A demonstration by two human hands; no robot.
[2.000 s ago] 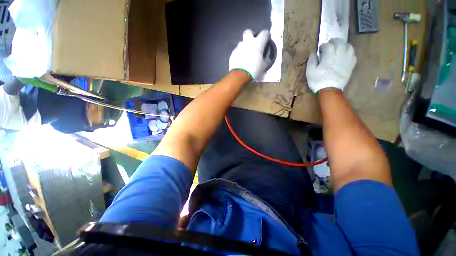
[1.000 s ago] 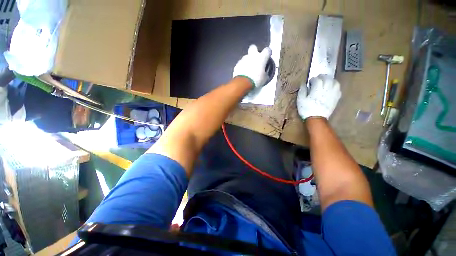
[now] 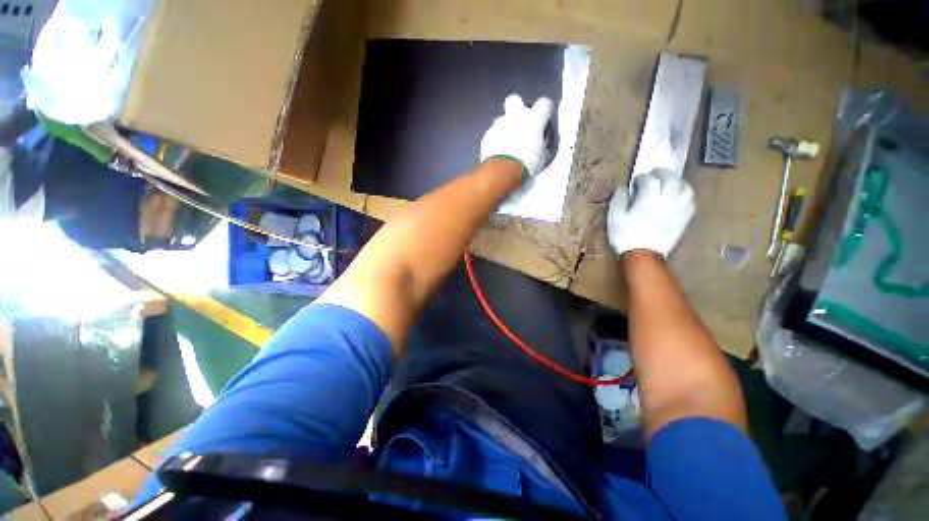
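A dark rectangular metal sheet [image 3: 448, 112] lies on brown cardboard, with a bright silver band [image 3: 572, 132] down its right side. My left hand [image 3: 517, 137], in a white glove with a green cuff, is palm down over a small dark sander [image 3: 551, 137] at the edge of that band. The hand hides most of the sander. My right hand [image 3: 652, 212], also gloved, rests with thumb apart on the lower end of a long silver metal strip [image 3: 670, 112], right of the sheet. A red hose [image 3: 507, 331] curves across my lap.
A perforated grey block [image 3: 721, 128], a hammer [image 3: 784, 188] and a yellow-handled tool [image 3: 793, 219] lie at right. Beyond is a plastic-wrapped panel [image 3: 884, 254]. A large cardboard box [image 3: 219, 81] stands left. A blue bin [image 3: 244, 249] of pale discs is below the bench.
The view has shifted, so the sheet and tools appear lower. My left hand stays near the silver band, slightly further up the sheet. My right hand stays at the strip.
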